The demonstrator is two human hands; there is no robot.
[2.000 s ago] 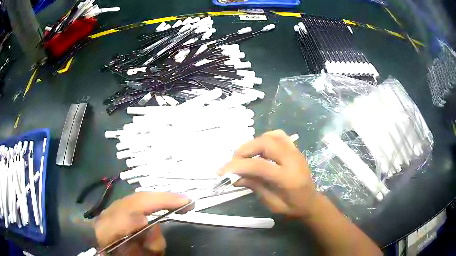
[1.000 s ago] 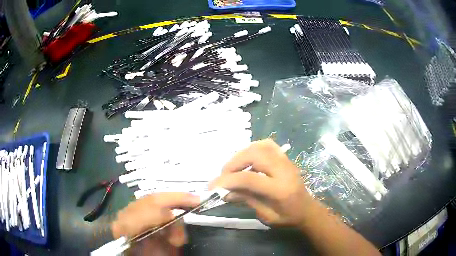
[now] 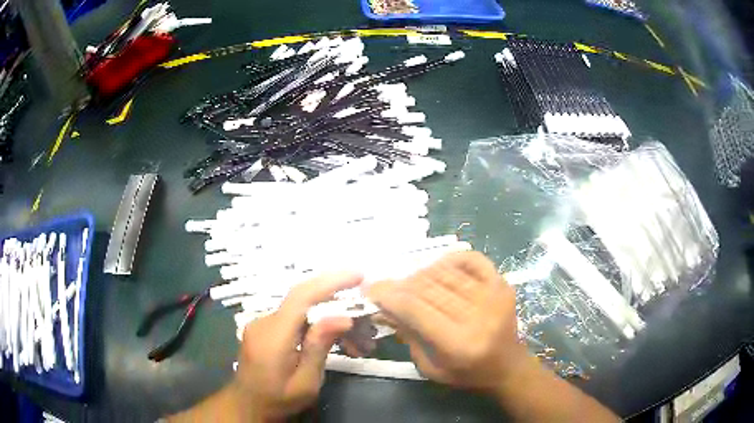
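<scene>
My left hand (image 3: pixel 289 343) and my right hand (image 3: pixel 455 318) meet at the front edge of the pile of white rods (image 3: pixel 322 223). My left thumb and fingers hold a short white end piece (image 3: pixel 341 307), its far side running into my right hand. My right hand is closed around a white sleeve (image 3: pixel 446 243), whose end shows above the knuckles. The joint between the two parts is hidden by my fingers. Another white sleeve (image 3: pixel 376 366) lies under and between my hands. A tangled heap of black inner assemblies (image 3: pixel 289 124) with white ends lies behind the pile.
A clear plastic bag (image 3: pixel 645 223) of sleeves lies at right, with stacked black inner parts (image 3: pixel 562 91) behind it. Pliers (image 3: pixel 178 324), a grooved metal block (image 3: pixel 132 223) and a blue tray (image 3: pixel 85 306) of white rods are at left. A red holder (image 3: pixel 132 64) sits by the post (image 3: pixel 48 49).
My left hand has moved right and up to meet my right hand. The dark inner part that stretched across my left hand no longer shows; the white end piece is now between my hands.
</scene>
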